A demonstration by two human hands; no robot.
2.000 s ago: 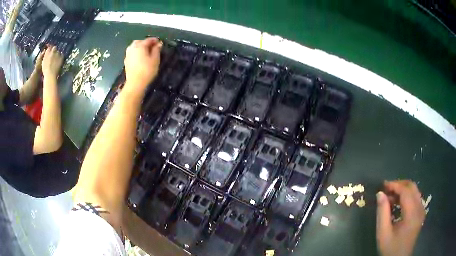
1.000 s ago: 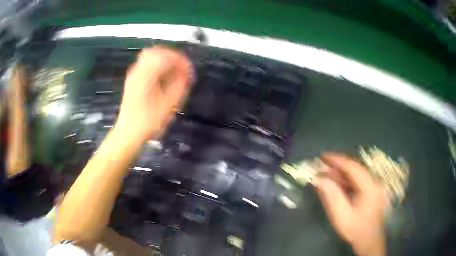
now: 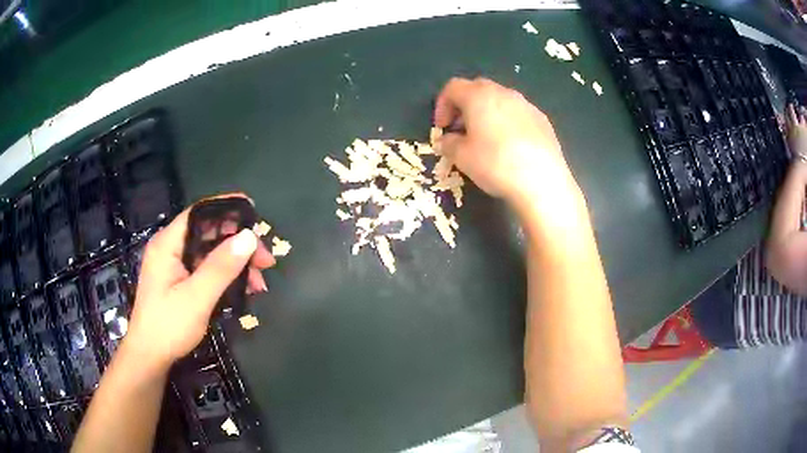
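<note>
My left hand (image 3: 181,287) holds a black phone housing (image 3: 219,211) upright at the near tray's right edge, the thumb across its face and skin showing through its openings. My right hand (image 3: 504,142) is over the upper right of a loose pile of pale strips (image 3: 398,181). Its thumb and forefinger are pinched around a pale strip (image 3: 436,138); the grip is partly hidden. Small cream tabs (image 3: 280,247) lie just right of the left hand, with another below them.
A black blister tray (image 3: 93,310) with housings lies at left, a pale tab on its near corner. Another filled tray (image 3: 699,133) is at far right, with a person's arm (image 3: 789,221) beside it. More pale pieces (image 3: 557,50) lie at the upper right. A white rail (image 3: 248,40) edges the bench.
The view has swung right. The left hand has left the tray area and now shows a housing in it. The right hand has moved from beside the tabs to the strip pile.
</note>
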